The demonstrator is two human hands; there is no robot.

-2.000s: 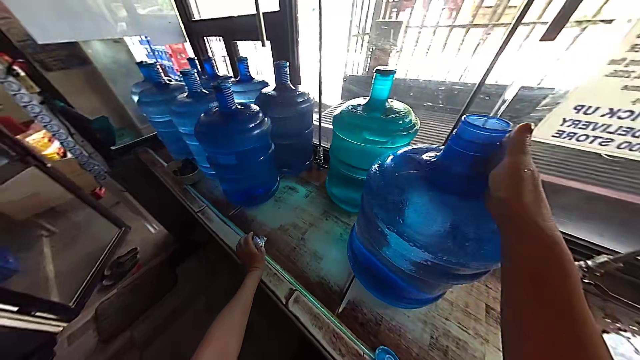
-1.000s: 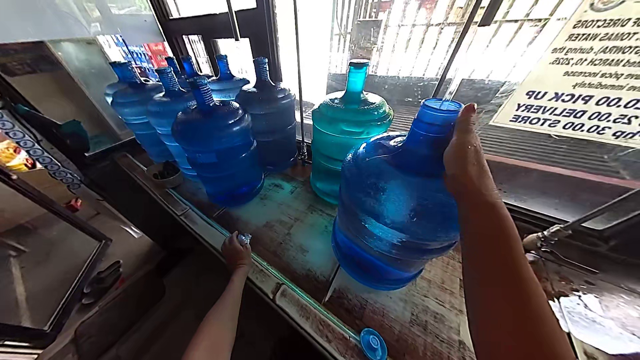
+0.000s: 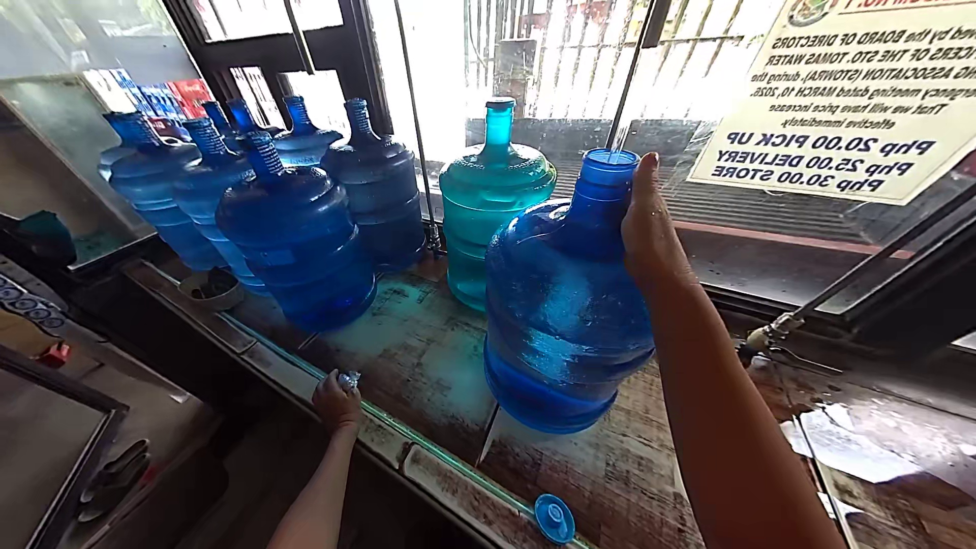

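A large blue plastic water jug (image 3: 568, 305) leans, its uncapped mouth up. My right hand (image 3: 656, 221) rests against the right side of its neck. A clear stream, seemingly water, enters the mouth from above. At the counter's front edge, my left hand (image 3: 337, 400) holds a small crumpled shiny thing, perhaps plastic film. A blue cap (image 3: 554, 518) lies on the edge at the bottom. Behind the jug stands a teal jug (image 3: 496, 206) with a dark cap. A dark blue jug (image 3: 293, 236) stands left of it, in front of several more blue jugs.
A worn wooden counter (image 3: 412, 343) runs below a barred window. A small round bowl (image 3: 212, 290) sits near its left front edge. A metal valve (image 3: 770, 335) on a thin pipe is at right, by a wet patch. A printed sign (image 3: 831, 107) hangs on the glass.
The view has shifted somewhat to the right, bringing the sign and wet patch further in. My right hand stays by the jug's neck, and my left hand remains at the counter's edge.
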